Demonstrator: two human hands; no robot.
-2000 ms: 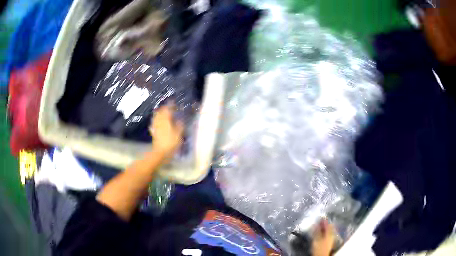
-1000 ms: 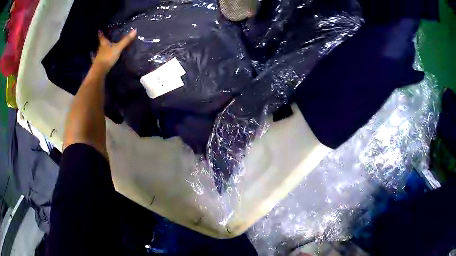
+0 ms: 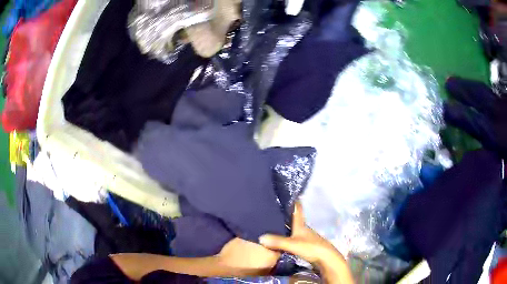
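Note:
A limp dark grey-blue garment [image 3: 217, 172] hangs over the near rim of the cream bin [image 3: 139, 180], its lower end close to my body. My left hand [image 3: 250, 256] is at its lower edge at bottom centre; the fingers are hidden, so its grip is unclear. My right hand [image 3: 306, 241] is just right of that edge, thumb and one finger spread apart, the thumb tip at the cloth. A dark garment in glossy clear plastic [image 3: 292, 169] shows behind the right hand.
The bin holds black cloth [image 3: 133, 72] and a beige-grey garment [image 3: 183, 28]. Crinkled clear plastic [image 3: 378, 133] is heaped to the right, with dark navy cloth [image 3: 456, 211] beyond. Red cloth [image 3: 36, 66] lies left of the bin. Green floor [image 3: 445, 33] shows at upper right.
The grey-blue garment now lies over the bin rim, where the bagged garment with the white label was. My left hand has moved from the bin towards my body; my right hand has come into view.

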